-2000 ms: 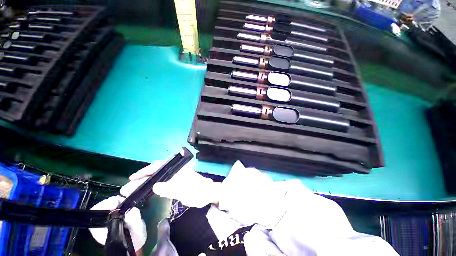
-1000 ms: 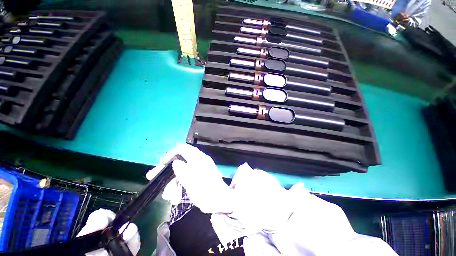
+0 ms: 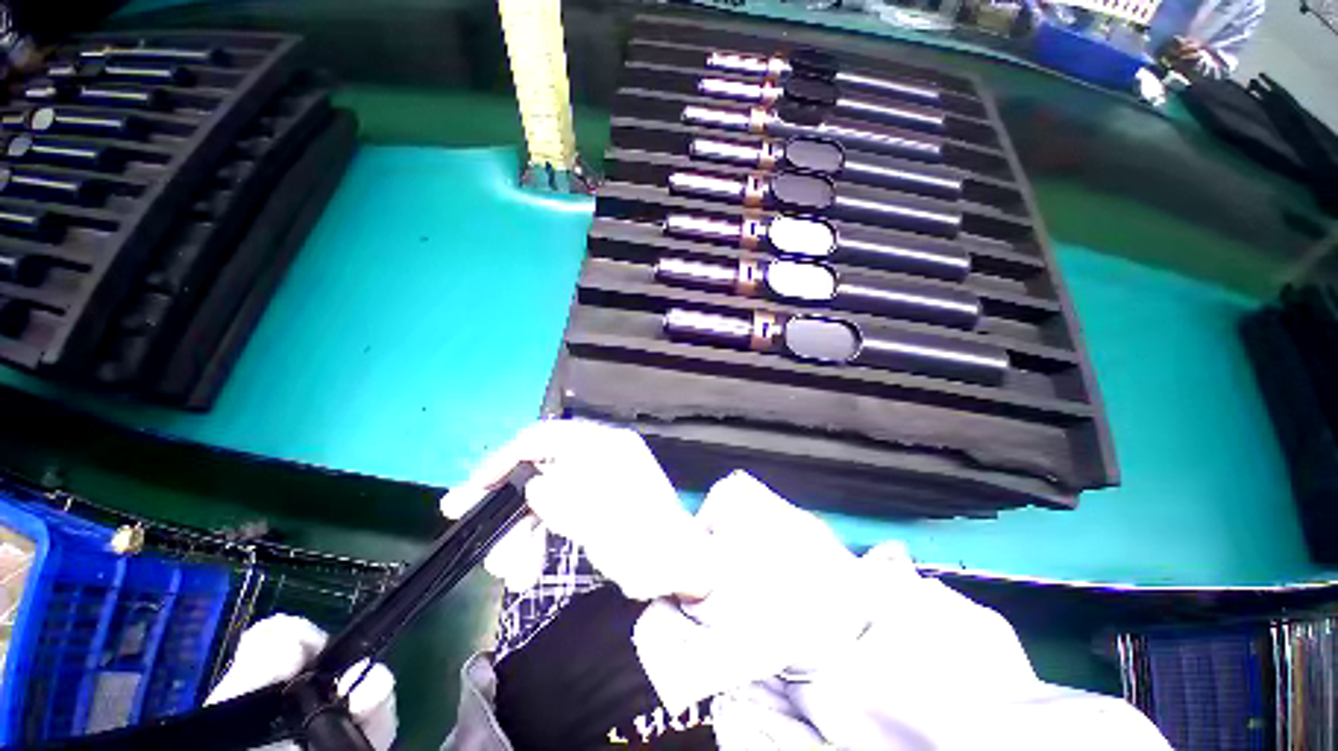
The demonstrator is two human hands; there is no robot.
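Note:
A black tripod [image 3: 418, 590] is spread open at the lower left, with several arms meeting at a dark hub. My left hand [image 3: 294, 678], in a white glove, is around the hub, partly hidden behind it and low in the picture. My right hand [image 3: 594, 484], also white-gloved, is closed on the upper end of the arm that points up and right. The other arms run off the left and bottom edges of the picture.
A slotted black tray [image 3: 822, 404] holding several rod units lies on the green bench [image 3: 396, 308]. More trays [image 3: 220, 264] stand left. A blue crate [image 3: 140, 631] is lower left, a yellowish post [image 3: 540, 88] behind. A person's hand [image 3: 1200, 59] shows upper right.
My right hand has moved up the tripod arm to its end and now covers the tip. My left hand and the hub have moved slightly down and left.

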